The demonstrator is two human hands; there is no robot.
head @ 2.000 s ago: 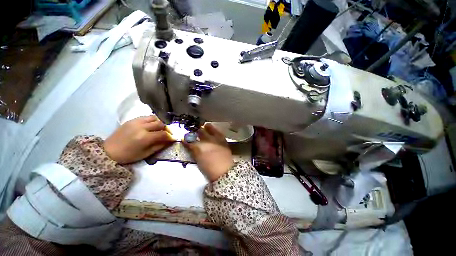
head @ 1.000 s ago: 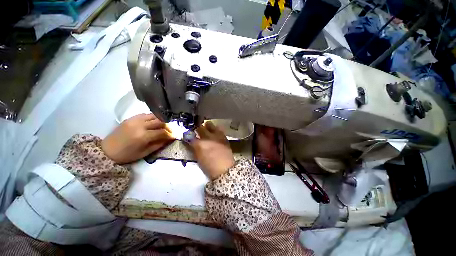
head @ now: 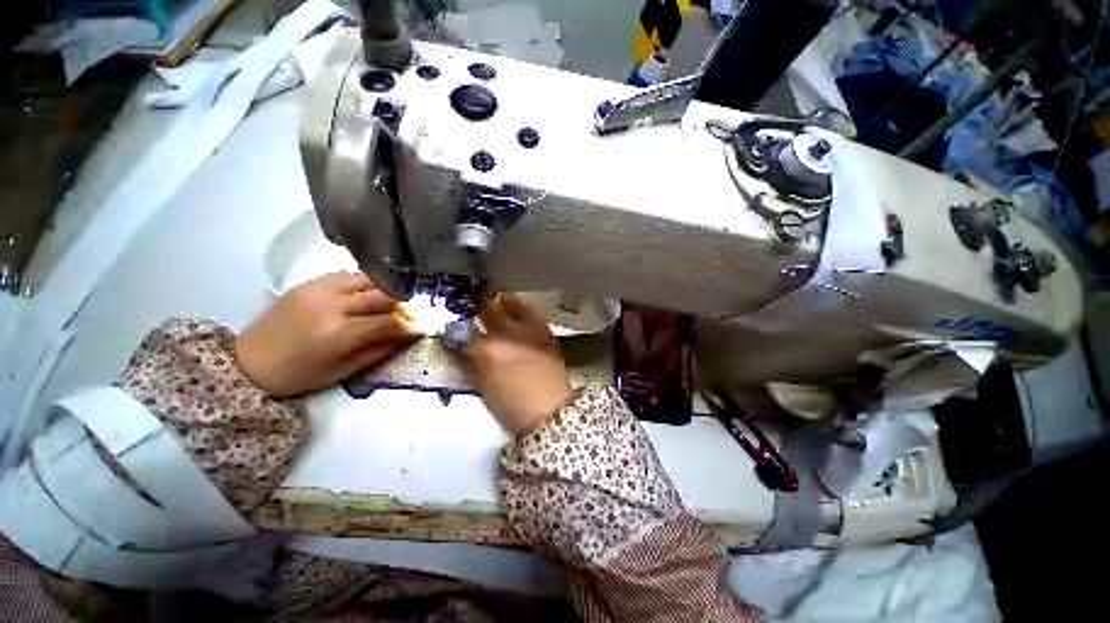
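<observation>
A narrow white strip [head: 300,253] curves out on the left of the presser foot [head: 457,298] and loops behind it to the right under the cream sewing machine head [head: 609,183]. My left hand [head: 326,335] lies left of the needle, its fingertips pressing the strip on the needle plate [head: 420,368]. My right hand [head: 517,363] is right of the needle, its fingertips at the strip close to the foot. The lit spot under the foot is partly hidden by fingers. A bundle of white strips [head: 116,487] is looped around my left forearm.
Long white strips [head: 158,201] lie along the table's left side. A dark glossy phone-like rectangle [head: 654,365] lies under the machine arm, with slim dark red snips [head: 752,441] beside it. The worn table edge [head: 390,516] runs in front. White fabric [head: 901,584] lies lower right.
The view has shifted slightly. My left hand and forearm have moved slightly left relative to the foot. My right hand stays nearly in place.
</observation>
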